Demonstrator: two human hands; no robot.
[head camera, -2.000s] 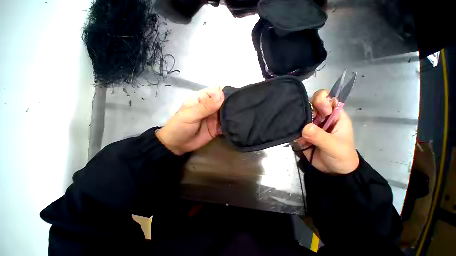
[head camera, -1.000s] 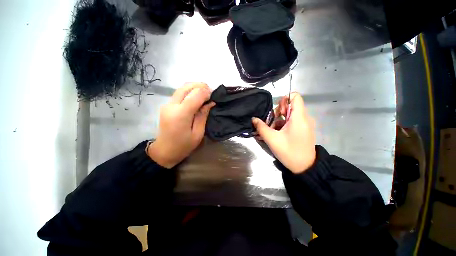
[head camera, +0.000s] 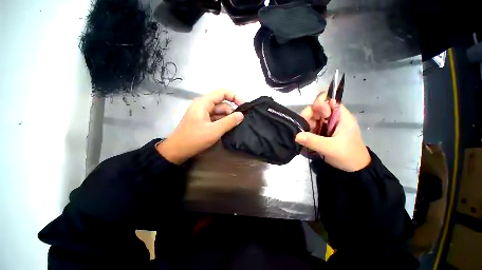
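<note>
A small black zippered pouch (head camera: 267, 132) is held above the metal table between both hands, tilted, with its pale zipper line along the upper right edge. My left hand (head camera: 203, 124) pinches its left end between thumb and fingers. My right hand (head camera: 338, 138) pinches its right end with the thumb and also keeps the pink-gripped thread snips (head camera: 334, 113) in the palm and fingers. The snips' dark blades point up, slightly apart and away from the pouch. The fingers behind the pouch are hidden.
A fuzzy black thread waste pile (head camera: 116, 50) lies at the upper left of the metal table (head camera: 386, 126). Other black pouches (head camera: 293, 60) are grouped and stacked at the far side. Tiny clippings are scattered on the metal. Cardboard boxes (head camera: 470, 179) stand on the floor at right.
The pouch has been turned, so its zipper edge now shows along the upper right. The snips' blades, edge-on a second ago, show clearly again. Both hands keep hold of the pouch.
</note>
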